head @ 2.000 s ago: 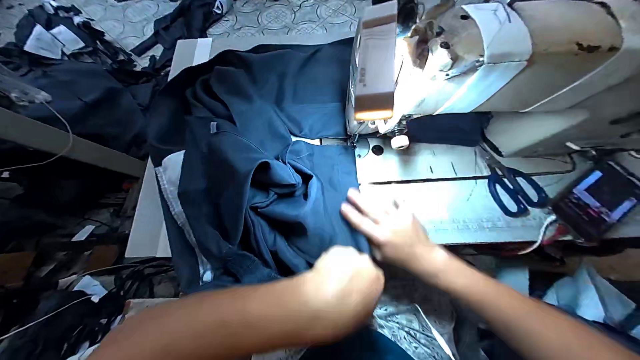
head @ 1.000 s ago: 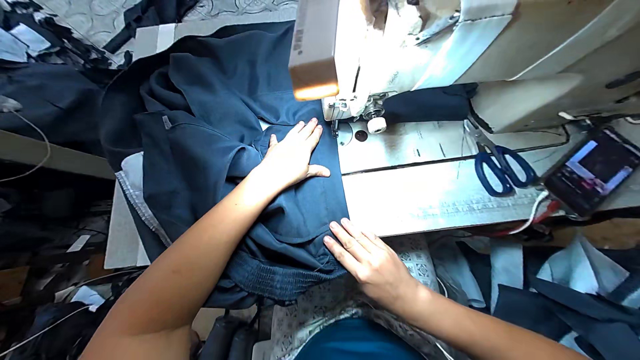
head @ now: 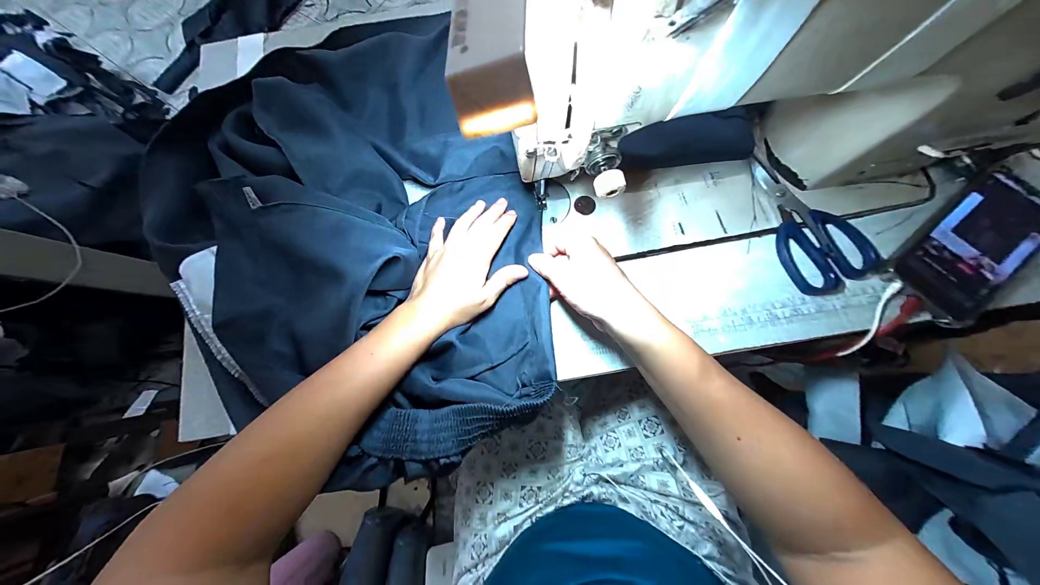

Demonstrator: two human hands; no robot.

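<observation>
A dark navy garment [head: 301, 284] with a gathered elastic edge lies over the left part of the sewing machine's table, its right edge running under the presser foot [head: 542, 192]. My left hand [head: 467, 264] rests flat on the cloth, fingers apart, just left of and below the needle area. At the cloth's right edge my right hand [head: 581, 276] pinches the fabric between thumb and fingers, below the presser foot. The sewing machine [head: 561, 89] stands above both hands, its work area brightly lit.
Blue-handled scissors [head: 825, 248] lie on the table [head: 691, 309] to the right, beside a phone [head: 971, 244] with a lit screen and cables. Dark cloth [head: 934, 479] hangs or lies at the lower right. Fabric scraps [head: 73, 81] are heaped at the upper left.
My left hand, a fist near the lower edge two seconds ago, lies flat on the cloth. Since one second ago my right hand has moved up along the cloth's edge and closed on it.
</observation>
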